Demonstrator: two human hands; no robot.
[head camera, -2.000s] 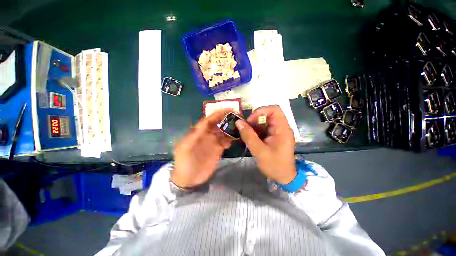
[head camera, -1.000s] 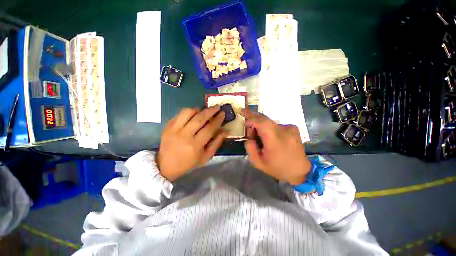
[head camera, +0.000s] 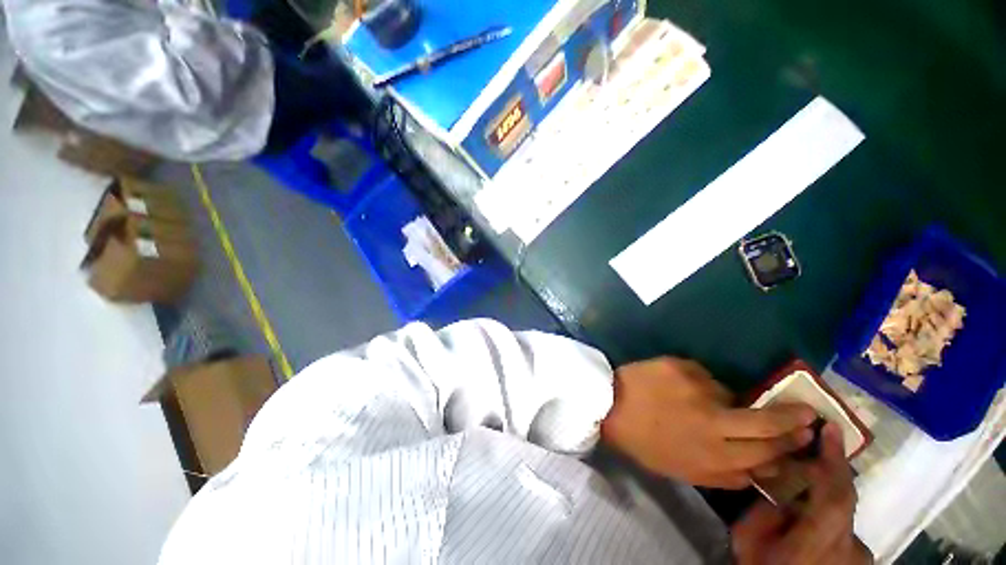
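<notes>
The cream work pad with a red-brown border (head camera: 853, 428) lies at the bench edge, partly covered by my hands. My left hand (head camera: 706, 428) reaches over it, its fingertips on a small dark piece (head camera: 815, 435), which looks like a watch case mostly hidden by fingers. My right hand (head camera: 811, 510) is at the lower right, cut off by the bottom edge, its fingers against the same piece. A thin pale line shows beside its fingers; I cannot tell what it is. Another watch case (head camera: 769, 259) lies on the green mat.
A blank white strip (head camera: 737, 201) lies beside the loose case. The blue bin (head camera: 966, 400) holds tan pieces (head camera: 916, 329). Sticker sheets (head camera: 601, 130) lean by the blue-white box (head camera: 469, 110). Another person's sleeve (head camera: 154, 77) is at upper left. Cartons (head camera: 226, 408) stand on the floor.
The view has turned and swung left, bringing in the floor, cartons and another person's sleeve. The black trays are out of view. My hands have come together over the pad.
</notes>
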